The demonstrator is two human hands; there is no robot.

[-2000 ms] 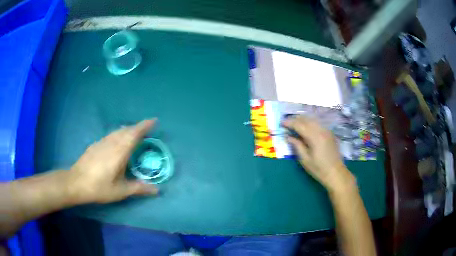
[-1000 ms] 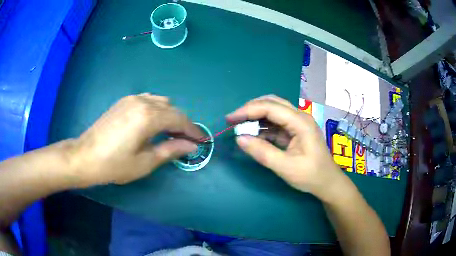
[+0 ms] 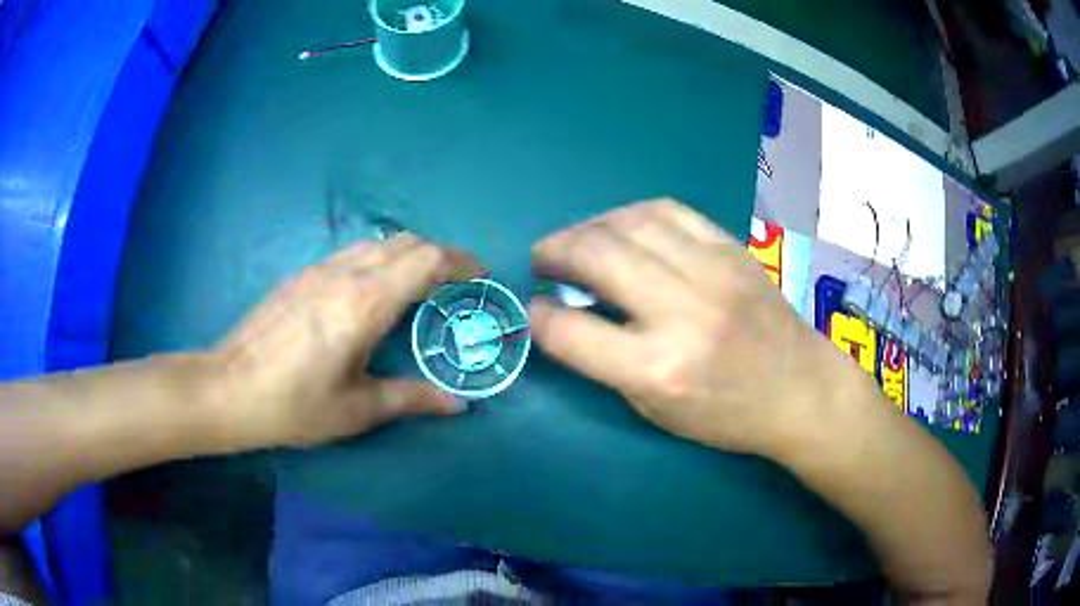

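Note:
A round teal housing [image 3: 473, 340] stands on the green bench, its spokes and hub facing up. My left hand [image 3: 320, 343] holds it around its left side, fingers at the top and thumb at the bottom. My right hand [image 3: 675, 320] is at its right rim, fingers curled on a small white motor [image 3: 576, 297] that is mostly hidden and blurred. A thin red lead [image 3: 512, 334] runs from the right fingers to the hub. A second teal housing [image 3: 417, 45] stands farther back, with a lead out to its left.
A blue bin [image 3: 89, 178] borders the bench at the left. A printed cardboard sheet [image 3: 799, 154] with white paper lies at the right, with a pile of small motors [image 3: 936, 331] and wires on it. A pale rail [image 3: 817, 83] edges the bench's far side.
My left hand has moved from the wire inside the housing to the housing's side. My right hand has brought the motor closer to the rim. The view has shifted, so the back housing sits higher.

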